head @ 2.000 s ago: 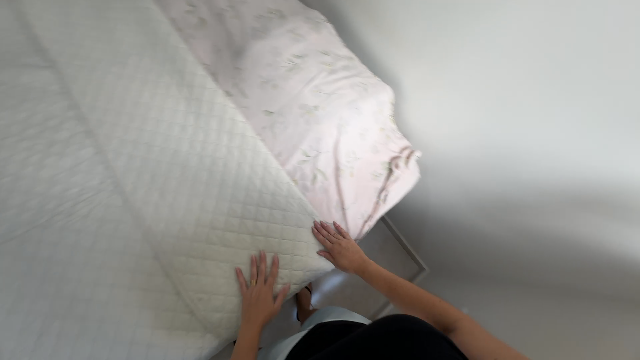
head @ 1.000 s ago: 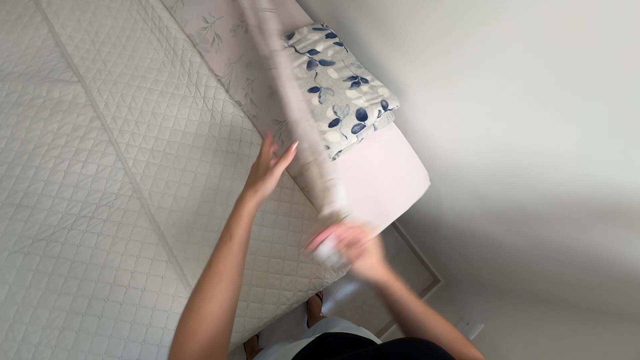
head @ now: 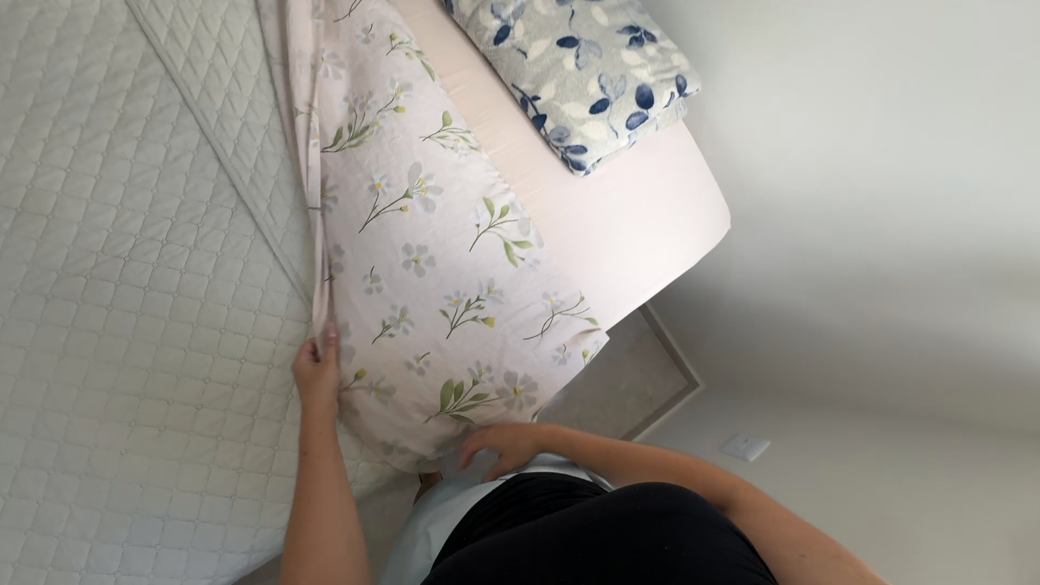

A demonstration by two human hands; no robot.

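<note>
A pink floral sheet (head: 455,268) lies over the head or foot end of the bed, its left edge gathered in a long fold. My left hand (head: 318,366) pinches that fold at its near end, above the pale quilted bedspread (head: 146,325). My right hand (head: 505,448) is beside the sheet's near edge, close to my waist, fingers curved and apart; part of it is against the cloth, and I cannot tell whether it grips anything. Beyond the sheet shows a plain pink fitted sheet (head: 642,219).
A folded grey blanket with blue leaves (head: 593,81) rests on the plain pink sheet. A pale wall (head: 853,203) runs along the right, with a white wall plate (head: 745,446) low on it. Floor with a border strip (head: 626,382) shows beyond the bed's corner.
The floral sheet, a blurred narrow strip a second ago, now lies spread over the quilted bedspread's edge. My left hand has closed on its fold. My right hand has moved toward my waist.
</note>
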